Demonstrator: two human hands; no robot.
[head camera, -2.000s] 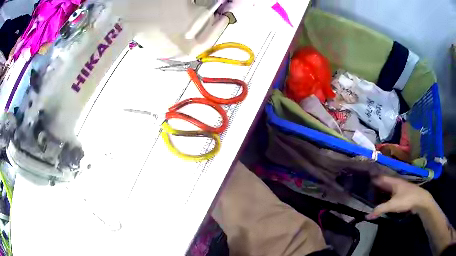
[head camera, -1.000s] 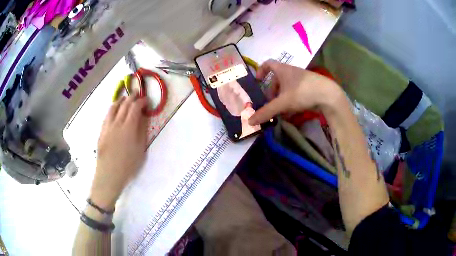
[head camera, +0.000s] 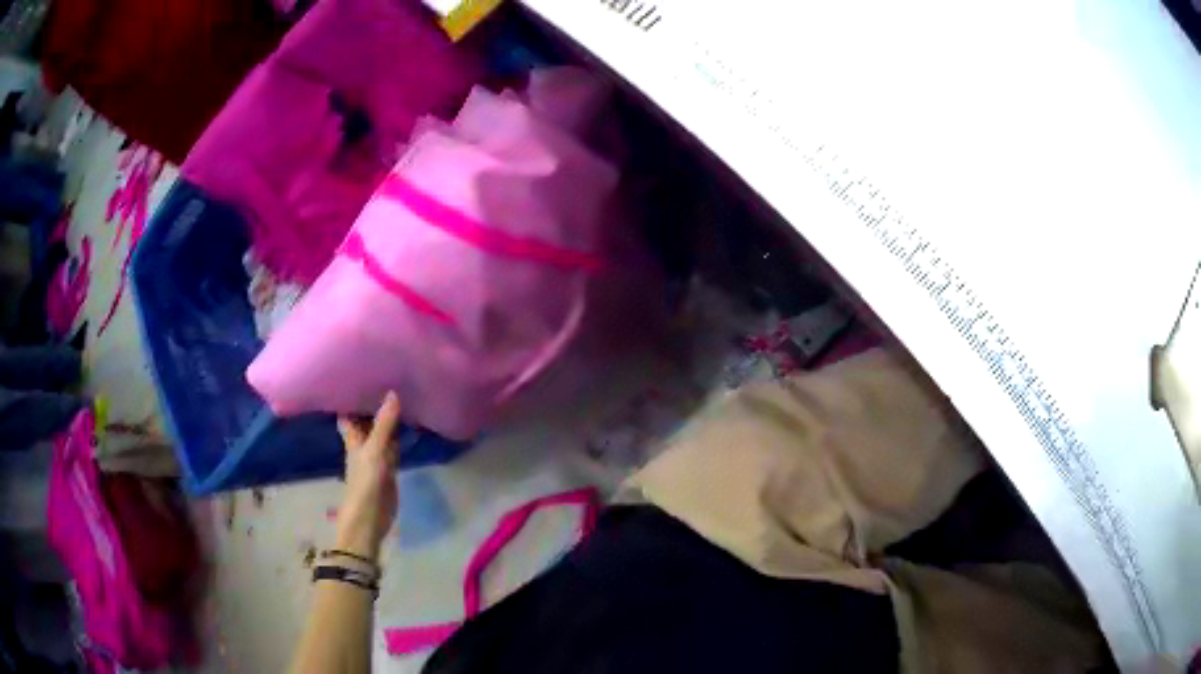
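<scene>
A large garment panel (head camera: 448, 290), pale pink on its visible side with narrow magenta bands, hangs over the blue basket to the left of the table. My left hand (head camera: 372, 454) wears dark bracelets and is at the panel's lower edge, its fingertips partly hidden behind the cloth, holding it. My right hand is not in view.
The white table (head camera: 843, 198) with printed ruler marks fills the right. The blue basket (head camera: 198, 356) stands at left with magenta cloth (head camera: 329, 119) over it. A magenta strip (head camera: 494, 553) lies on the floor beside my lap. Dark red cloth (head camera: 158, 66) lies behind.
The view has swung left, away from the machine head and scissors. The phone and my right hand have left the view. My left hand has left the scissors and now holds the pink panel.
</scene>
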